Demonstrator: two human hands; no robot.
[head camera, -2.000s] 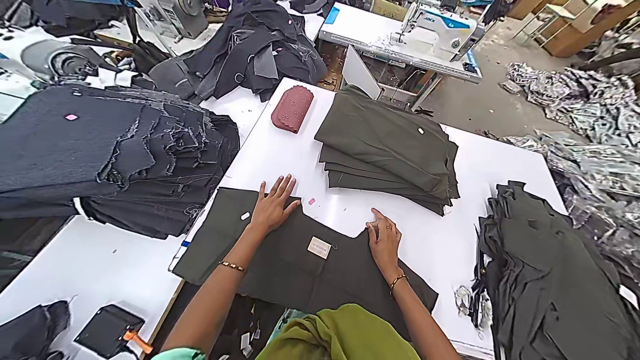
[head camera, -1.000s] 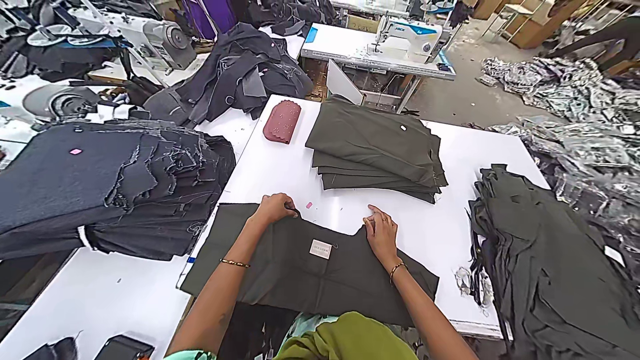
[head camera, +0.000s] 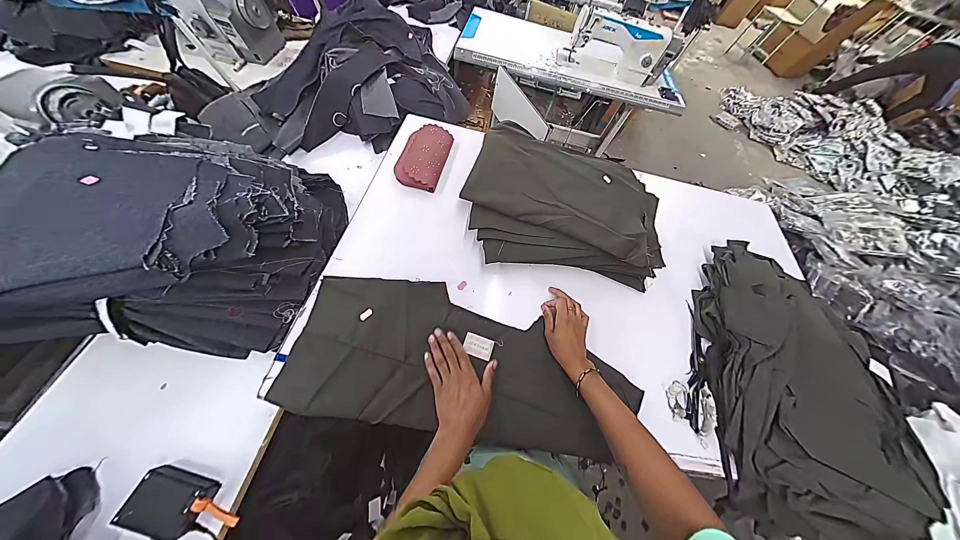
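Observation:
A dark olive cut fabric panel (head camera: 360, 352) lies spread along the near edge of the white table, partly over it. My left hand (head camera: 459, 382) rests flat on the panel, fingers slightly apart, just beside a small white label (head camera: 478, 346) bearing writing. My right hand (head camera: 566, 326) touches the panel's upper edge at a notch, its fingers bent; whether they pinch the cloth cannot be told. A small white sticker (head camera: 366, 315) sits on the panel's left part. Beyond the hands lies a stack of folded olive fabric pieces (head camera: 559, 202).
A dusty-red scalloped case (head camera: 425, 157) lies at the table's far left corner. Dark fabric piles flank the table, one at the left (head camera: 112, 225), one at the right (head camera: 795, 390). A sewing machine (head camera: 622, 41) stands behind. An orange-handled tool (head camera: 214, 511) lies lower left.
My left hand has moved right and toward me, from the panel's upper edge onto its middle beside the label. My right hand stays near the notch.

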